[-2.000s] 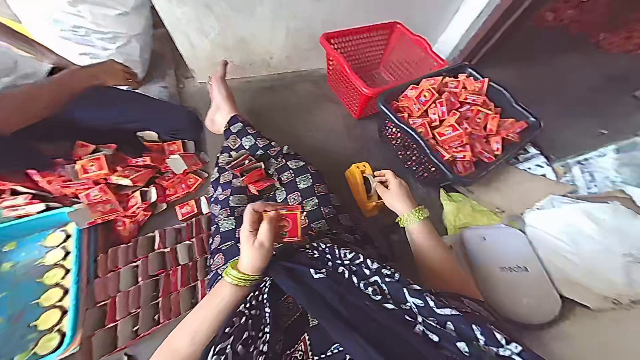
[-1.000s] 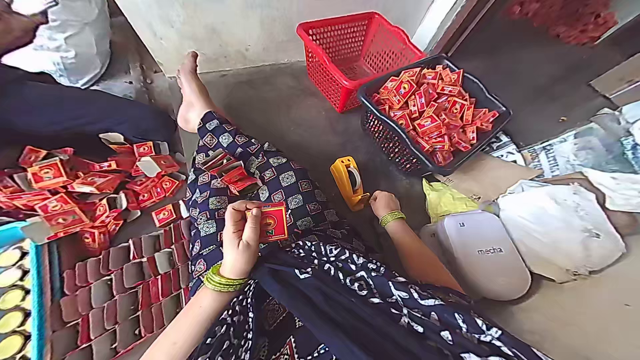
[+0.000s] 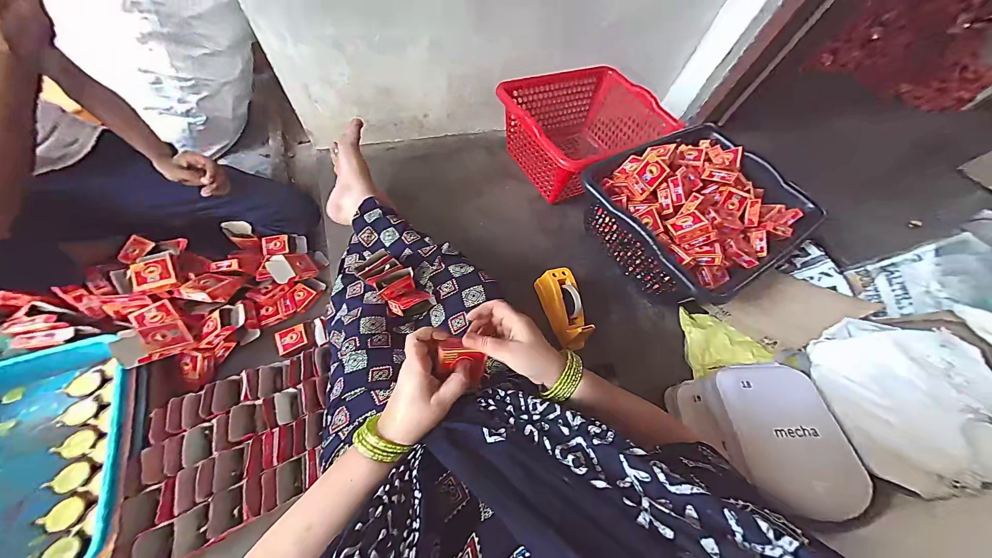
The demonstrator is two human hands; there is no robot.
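A small red printed carton [image 3: 459, 356] is held in front of my lap by my left hand [image 3: 425, 384], its fingers and thumb closed on it. My right hand [image 3: 513, 341] touches the carton's upper right edge with bent fingers; whether it pinches anything thin there cannot be told. Several more small red cartons [image 3: 399, 288] lie on my outstretched thigh. On the floor beyond my right wrist stands a yellow tape dispenser [image 3: 564, 308] with a pale roll. A black plastic basket [image 3: 701, 291] farther right holds a heap of red cartons [image 3: 697, 217].
An empty red basket [image 3: 535, 147] is by the wall. At left are a pile of red cartons [image 3: 163, 310], rows of red and grey pieces [image 3: 232, 434] and a blue tray [image 3: 116, 457] with yellow-green items. A seated person [image 3: 139, 170] is beyond. White plastic [image 3: 907, 403] lies right.
My right hand has come from beside the tape dispenser to the carton in my left hand. The other person's hand now rests over their leg.
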